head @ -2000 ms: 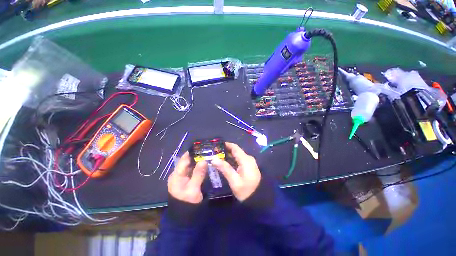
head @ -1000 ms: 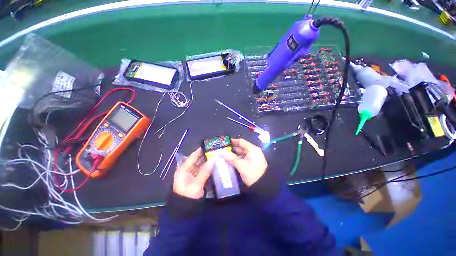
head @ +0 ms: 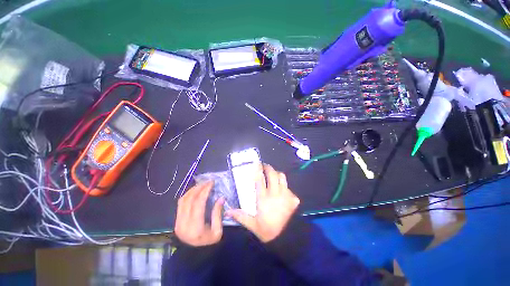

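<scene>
A small flat unit (head: 244, 181) with a bright, washed-out white face and a dark rim lies in front of me, near the bench's front edge. My right hand (head: 271, 204) holds its right side and lower end. My left hand (head: 199, 215) is at the left, on a clear crinkled plastic bag (head: 222, 189) that lies beside and partly under the unit. Whether my left fingers grip the bag is hard to tell. The unit's circuit board cannot be made out in the glare.
An orange multimeter (head: 116, 148) with red leads and white cables (head: 56, 195) are at left. Tweezers (head: 193, 168) and solder wire (head: 198, 100) lie nearer. Two bagged units (head: 164, 65) are behind. A purple tool (head: 352, 47) hangs over a parts tray (head: 358, 114); green-handled cutters (head: 342, 173) are at right.
The unit's green board and yellow tape faced me before; now a bright white face shows. My left hand has come off the unit to the bag at left. The view has shifted and tilted down.
</scene>
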